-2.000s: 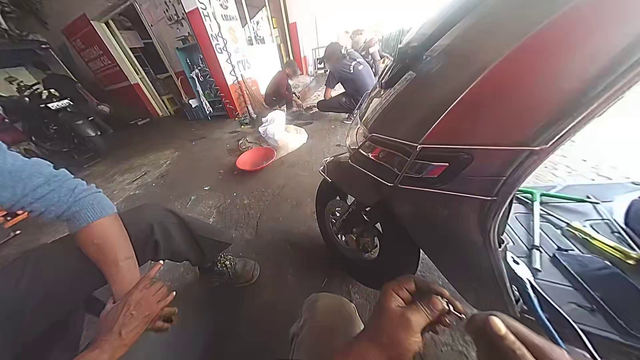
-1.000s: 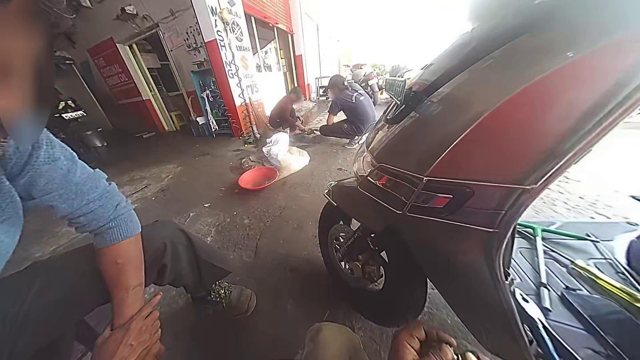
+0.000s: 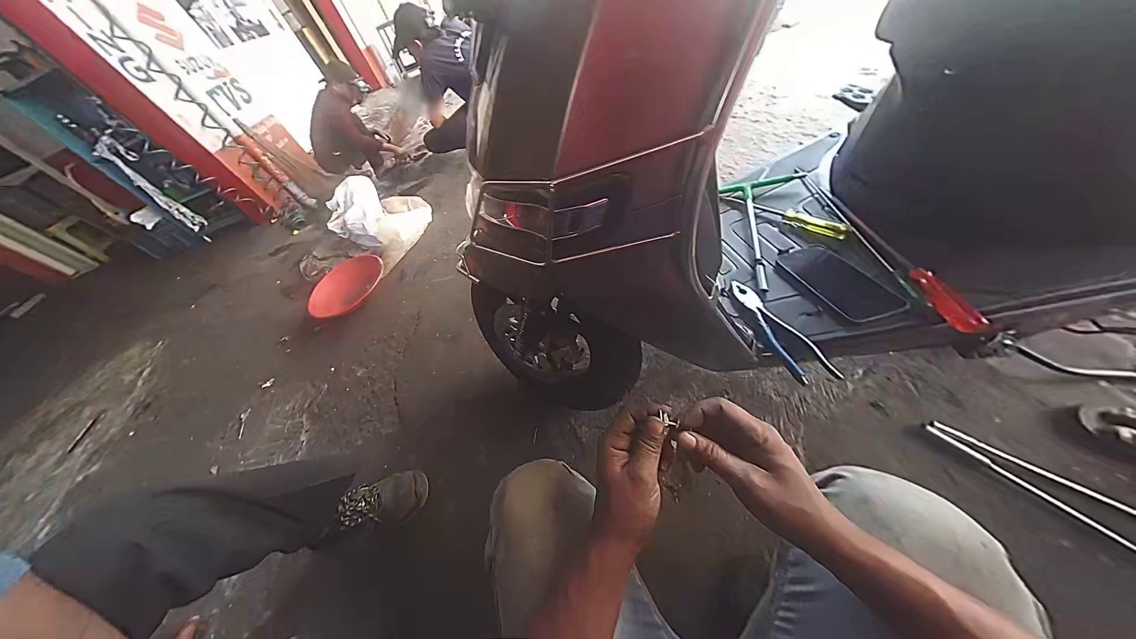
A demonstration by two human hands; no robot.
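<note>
Between my knees, my left hand (image 3: 637,461) pinches a small metal part (image 3: 666,421) between thumb and fingers. My right hand (image 3: 732,444) meets it from the right, its fingertips at the same part; what exactly they grip is too small to tell. Beyond both hands stands a scooter with a dark and red front panel (image 3: 612,98) and a front wheel (image 3: 559,351). On its footboard lie pliers with blue handles (image 3: 770,327), a green-handled T-bar wrench (image 3: 753,222), a yellow screwdriver (image 3: 816,224), a dark phone-like slab (image 3: 841,282) and a red-handled screwdriver (image 3: 950,302).
A person's leg and shoe (image 3: 383,501) reach in from the left. Farther off, a red basin (image 3: 346,286) and a white sack (image 3: 357,210) rest on the floor near two crouching people. Shelving (image 3: 115,177) stands at the left; metal rods (image 3: 1029,479) lie at the right.
The view has swung right and down. Both hands now show together at the small part; one second ago only one hand showed at the bottom edge. The neighbour's upper body has left view.
</note>
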